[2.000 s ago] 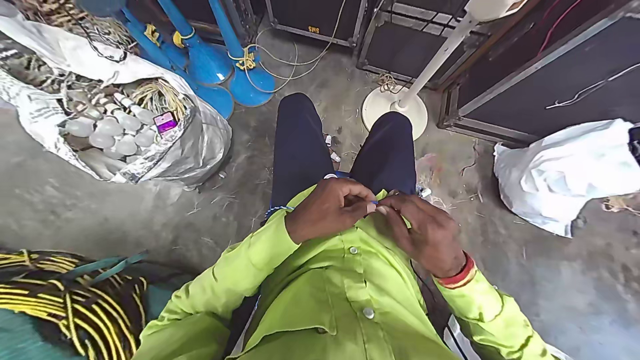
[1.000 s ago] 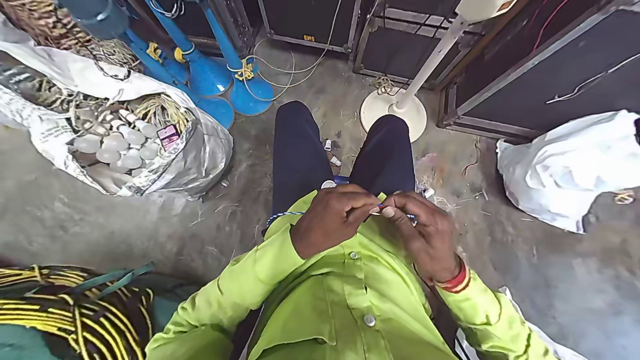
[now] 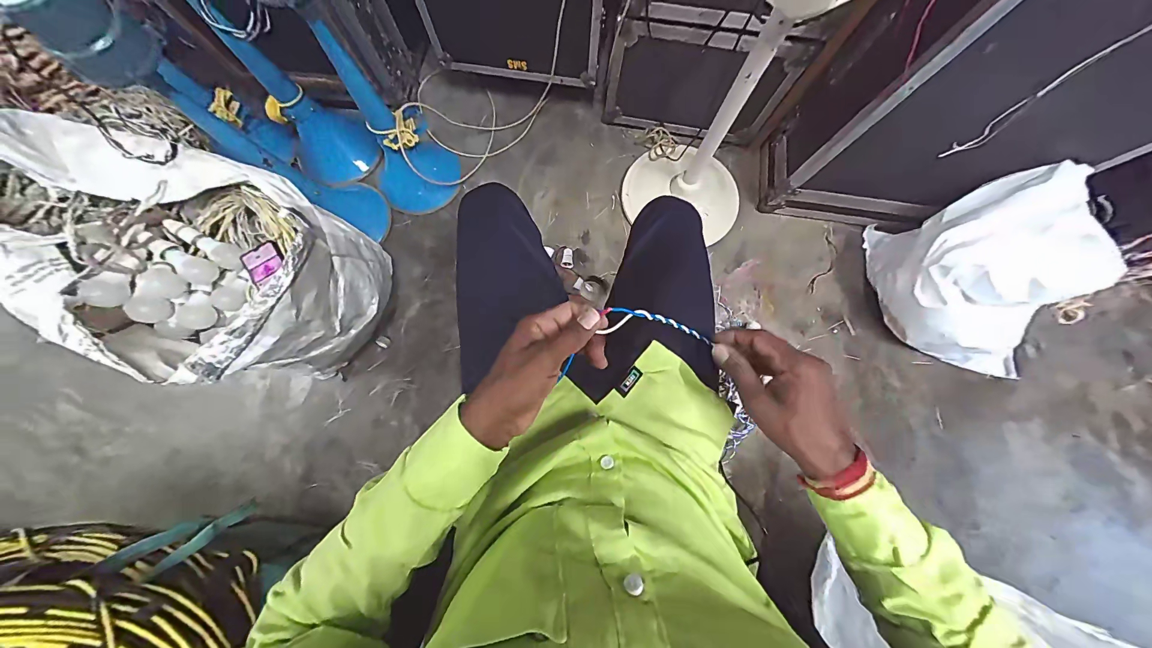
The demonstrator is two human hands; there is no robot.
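A twisted blue and white electrical wire (image 3: 664, 320) stretches between my two hands above my lap. My left hand (image 3: 538, 364) pinches its one end, where a bit of pink or red shows at the fingertips and a white strand loops loose beside the blue one. My right hand (image 3: 785, 387), with a red band at the wrist, grips the wire further along between thumb and fingers. More twisted wire (image 3: 740, 423) lies in a tangle below, partly hidden by my right hand and shirt. Small white fittings (image 3: 566, 258) are on the floor between my knees.
To the left stands a white sack (image 3: 337, 279) holding light bulbs (image 3: 162, 283) and cords. Blue pedestal stands (image 3: 418, 171) and a white stand base (image 3: 643, 184) are ahead. Black cases (image 3: 864, 126) line the back. A white bag (image 3: 981, 270) lies right, coiled yellow-black cable (image 3: 135, 603) lower left.
My hands were close together over my lap; now they are apart, my right hand further right, with the twisted wire stretched between them.
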